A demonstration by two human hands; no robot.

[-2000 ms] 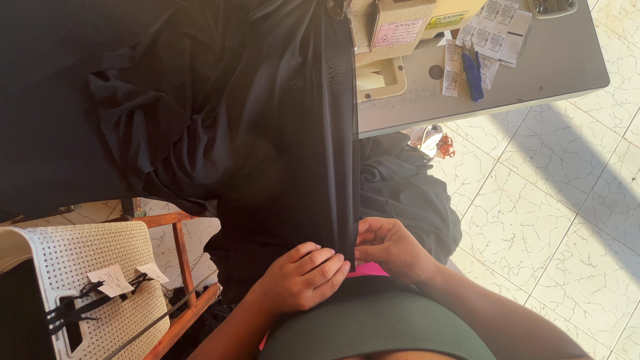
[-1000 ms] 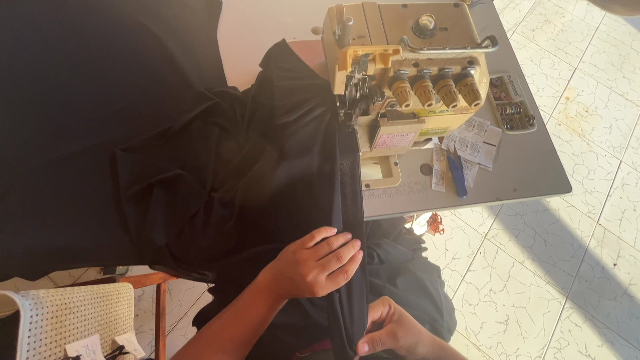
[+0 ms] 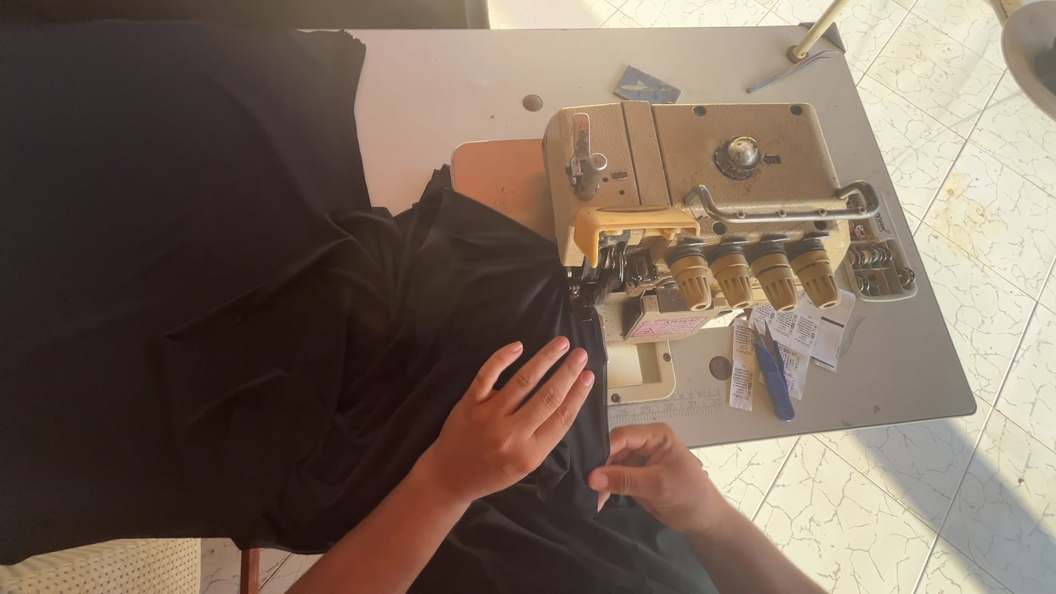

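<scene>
Black fabric [image 3: 247,330] spreads over the left of the sewing table, and its right edge runs up to the needle area of a beige overlock sewing machine [image 3: 701,173]. My left hand [image 3: 511,421] lies palm down on the fabric just below the machine's needle area, its fingers a little apart and not closed on anything. Lower and to the right, my right hand [image 3: 652,478] pinches the fabric's edge between thumb and fingers near the table's front edge. More black fabric hangs below both hands.
Blue thread snips [image 3: 773,384] lie on white printed labels [image 3: 742,367] right of the machine. A tray of bobbins [image 3: 883,268], tweezers [image 3: 788,73] and a small blue packet [image 3: 647,85] rest on the grey table [image 3: 891,363]. A perforated cream chair [image 3: 124,568] stands at lower left.
The view has shifted far up over the machine. My left hand has moved up along the fabric toward the needle area. My right hand still pinches the edge.
</scene>
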